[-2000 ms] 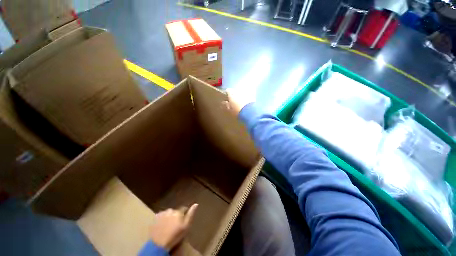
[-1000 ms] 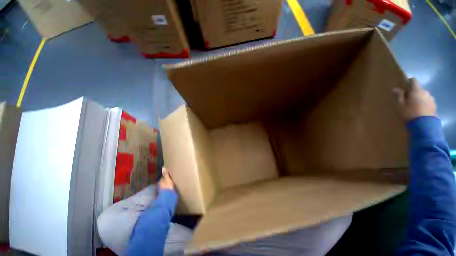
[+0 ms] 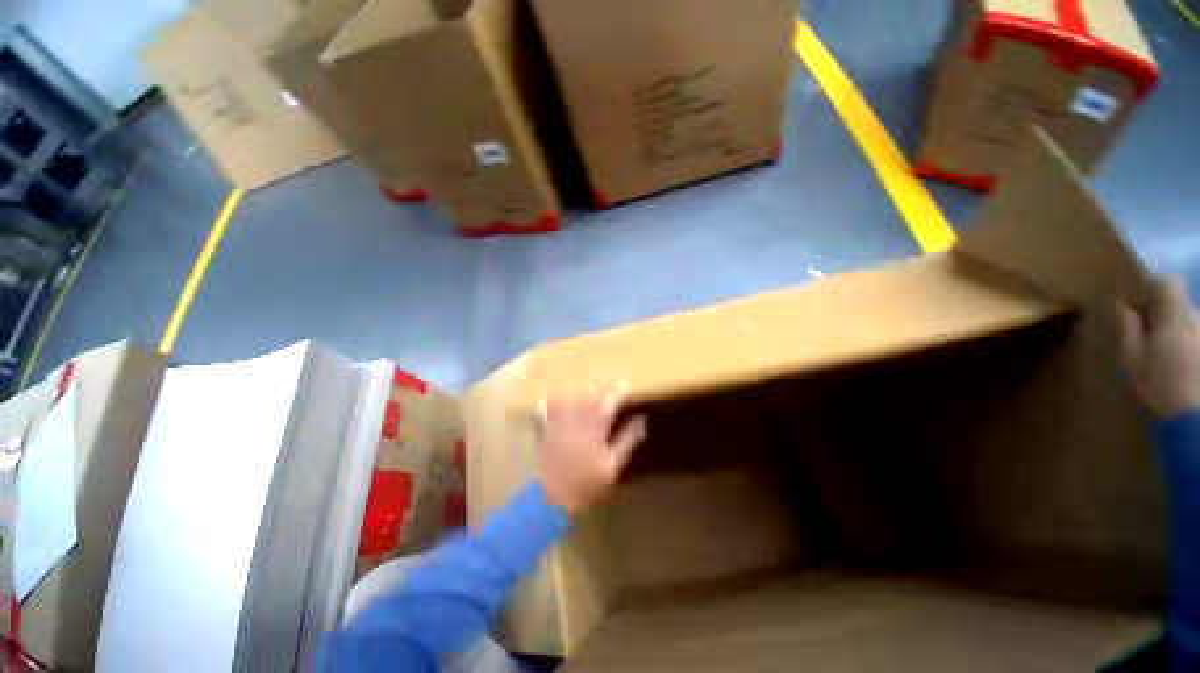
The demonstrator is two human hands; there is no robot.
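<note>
An open brown carton [image 3: 711,526] lies across my knees, its opening facing me, and its inside shows no goods. My left hand [image 3: 586,444] is on the carton's upper left edge, fingers over the rim, slightly blurred. My right hand [image 3: 1165,345] holds the raised flap at the carton's right side, near the picture's right edge. The far long flap is bent outward. The carton's lower edge is cut off by the picture.
A stack of white separator sheets [image 3: 198,500] stands at the left, beside a carton with patchy red tape [image 3: 424,460]. A far-left carton [image 3: 116,434] bears a loose paper sheet [image 3: 48,489]. Waiting cartons [image 3: 671,99] stand beyond. A red-taped carton [image 3: 1020,99] stands at upper right.
The view has swung left. My left hand has moved from the carton's lower left side up to its upper left rim. The far long flap and the right flap now stand bent away from the opening.
</note>
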